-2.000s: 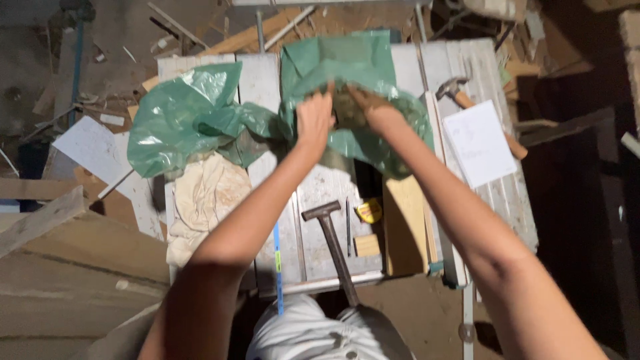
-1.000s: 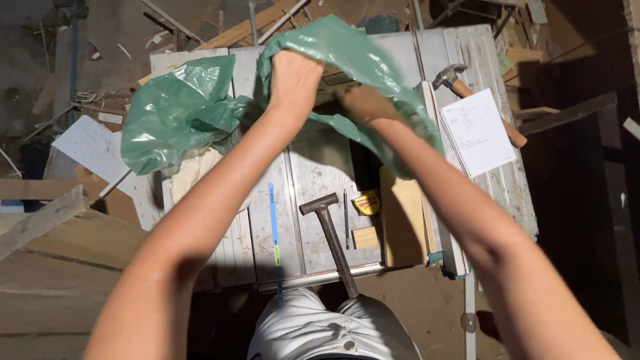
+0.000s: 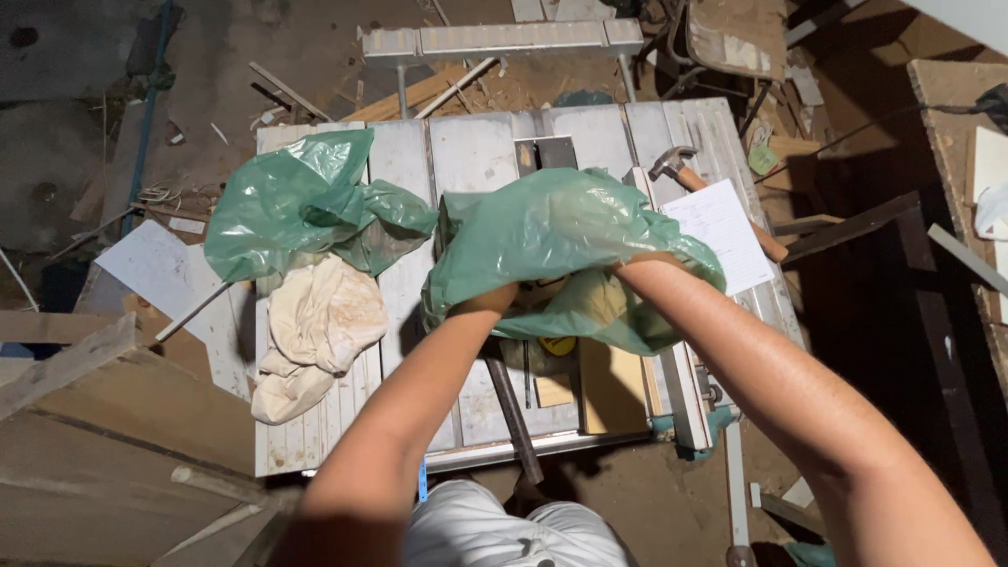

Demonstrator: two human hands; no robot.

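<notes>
A green plastic bag [image 3: 543, 228] lies spread over the middle of a table saw's metal top [image 3: 472, 157]. Both forearms reach into its open mouth. My left hand [image 3: 494, 299] shows only near the wrist, its fingers hidden in the bag. Of my right hand [image 3: 642, 268] just the wrist end is visible; the plastic covers the rest. Something pale shows through the bag, too veiled to name. A second green plastic bag [image 3: 291, 205] rests at the left, above a crumpled cream cloth [image 3: 323, 323]. Below my hands is a hammer's dark handle [image 3: 512, 417], its head covered by the bag.
A claw hammer [image 3: 685, 169] lies at the right, partly under a written sheet of paper [image 3: 720, 236]. Near the front are a small wood block [image 3: 554, 390], a yellow tape measure [image 3: 557, 345], a board [image 3: 610, 386] and the saw's rip fence [image 3: 685, 394]. Wood scraps litter the floor.
Both hands have come nearer the body with the green bag, which now covers the hammer's head. Earlier the bag lay farther back on the top, then was lifted. The view takes in more behind the saw.
</notes>
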